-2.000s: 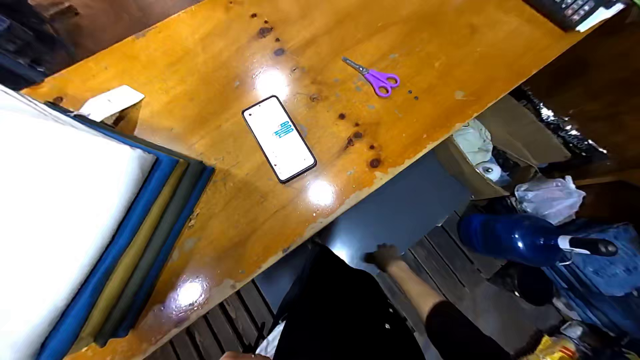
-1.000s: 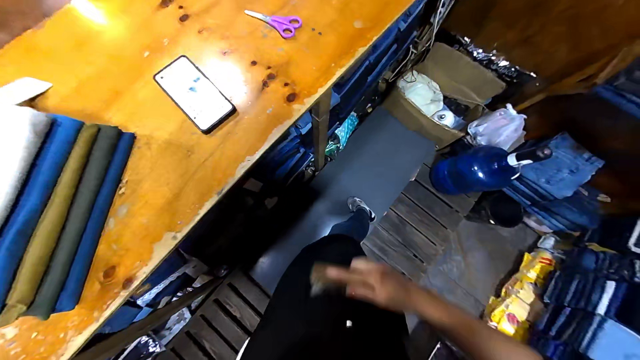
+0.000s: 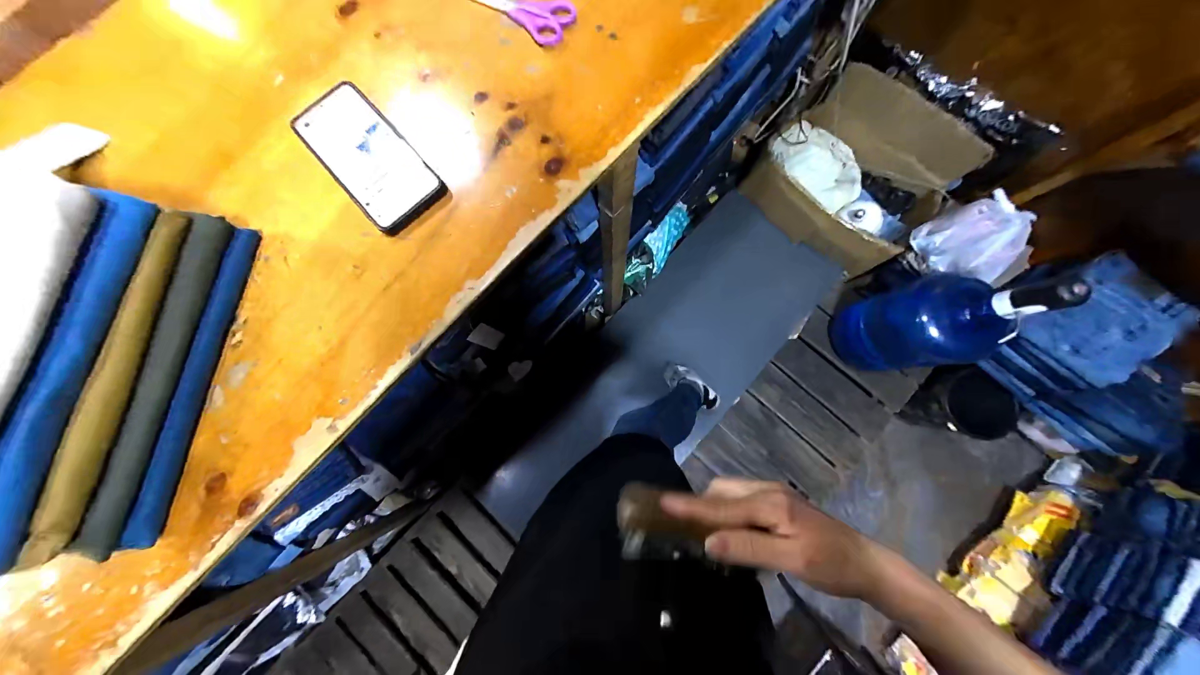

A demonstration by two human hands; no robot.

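Observation:
My right hand (image 3: pixel 764 525) is low in the view, in front of my black clothing, with thumb and fingers closed on a small brown object (image 3: pixel 654 520) that is blurred; its kind cannot be told. My left hand is out of sight. On the wooden table (image 3: pixel 450 253) at the left lie a smartphone (image 3: pixel 370 155) with a lit screen and purple-handled scissors (image 3: pixel 544 17). Folded fabrics (image 3: pixel 122 375) in white, blue, olive and grey are stacked along the table's left side.
Beyond the table edge are a grey board (image 3: pixel 712 272) and wooden slats (image 3: pixel 797 403). At the right stand a cardboard box (image 3: pixel 825 220), a blue water bottle (image 3: pixel 914 323), a plastic bag (image 3: pixel 975 239), a black bucket (image 3: pixel 975 398) and denim piles (image 3: pixel 1097 319). Folded denim fills the space under the table.
The view has shifted down and right since the oldest frame. My right hand, earlier empty-looking over the grey board, is now in front of my body with the brown object in it.

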